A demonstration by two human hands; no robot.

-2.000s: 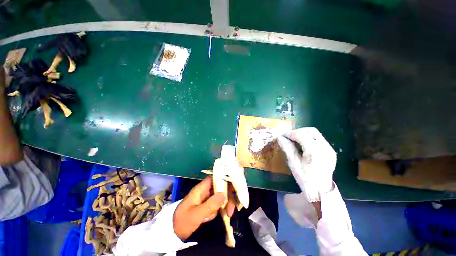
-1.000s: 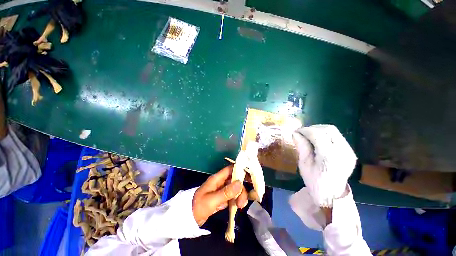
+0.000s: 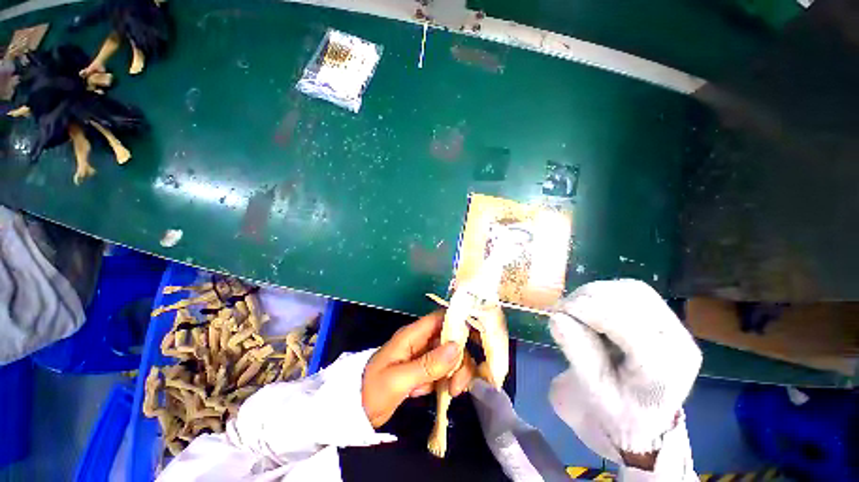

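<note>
My left hand (image 3: 414,367), with bare fingertips, holds a pale tan figure leg piece (image 3: 441,414) at the bench's near edge, one foot pointing down. The top of the piece looks whitish. My right hand (image 3: 626,362), in a white knit glove, pinches a thin pale stick (image 3: 532,309). The stick points left, its tip at or close to the upper part of the legs; contact is not clear. Behind them a tan cardboard square (image 3: 556,247) with a whitish smear lies on the green bench (image 3: 367,207).
Black bundles with tan legs (image 3: 83,99) lie at the bench's far left. A clear packet (image 3: 341,71) lies at the back. A blue bin (image 3: 325,362) of tan legs (image 3: 221,358) is at lower left. A dark box shape and cardboard (image 3: 772,334) are at right. A grey sleeve (image 3: 33,292) shows at left.
My right hand has moved from over the cardboard's smear down and right, and the stick now reaches toward the legs. My left hand still holds the legs, slightly shifted right.
</note>
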